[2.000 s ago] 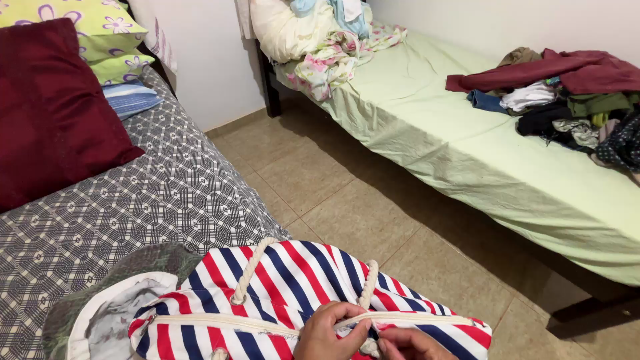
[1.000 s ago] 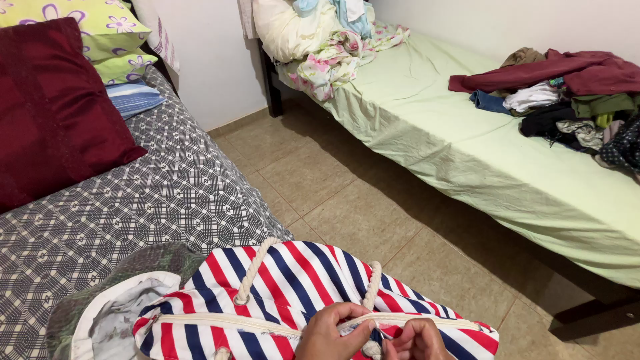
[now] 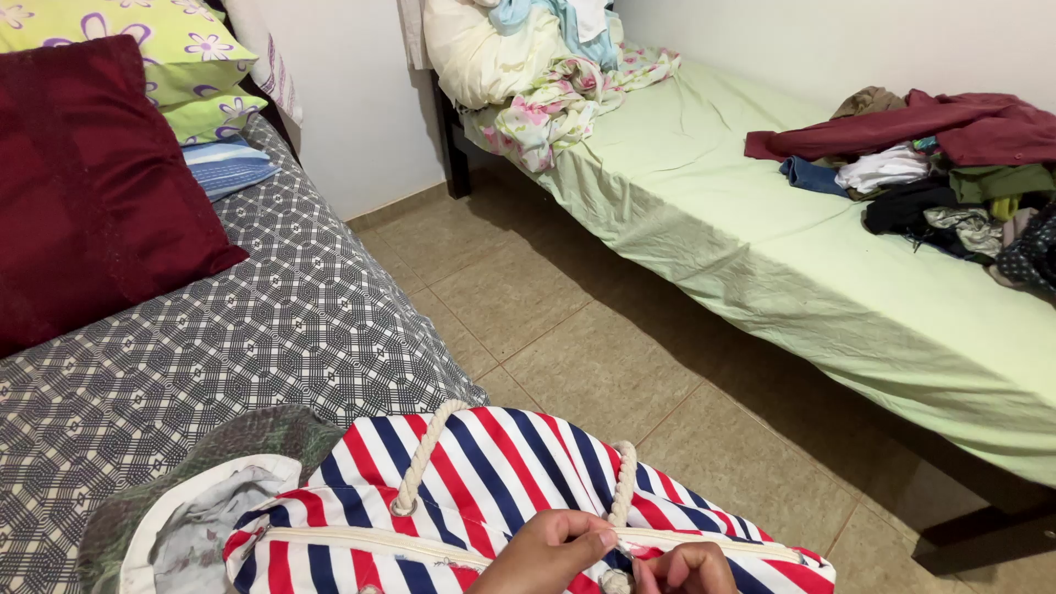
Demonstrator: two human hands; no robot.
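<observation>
A tote bag in red, white and navy stripes (image 3: 462, 462) lies at the bottom of the view, with rope handles (image 3: 427, 454) and a cream zipper (image 3: 371, 540) along its top. My left hand (image 3: 549, 549) pinches the zipper edge between thumb and forefinger, right of the bag's middle. Close beside it, my right hand (image 3: 685, 569) has its fingertips together at a small dark piece by the zipper, perhaps the slider; its exact shape is unclear. The lower parts of both hands are cut off by the frame. A knot of rope (image 3: 617, 581) shows between them.
A white-rimmed hat (image 3: 206, 520) and a dark mesh-like cloth (image 3: 223, 450) lie left of the bag on the patterned bedspread (image 3: 313, 330). Maroon cushion (image 3: 99, 190) at left. Across the tiled floor (image 3: 569, 363), a green-sheeted bed (image 3: 701, 206) holds piled clothes (image 3: 916, 181) and crumpled bedding (image 3: 528, 82).
Both hands stay at the same part of the zipper, with only small finger movements. The bag has barely shifted.
</observation>
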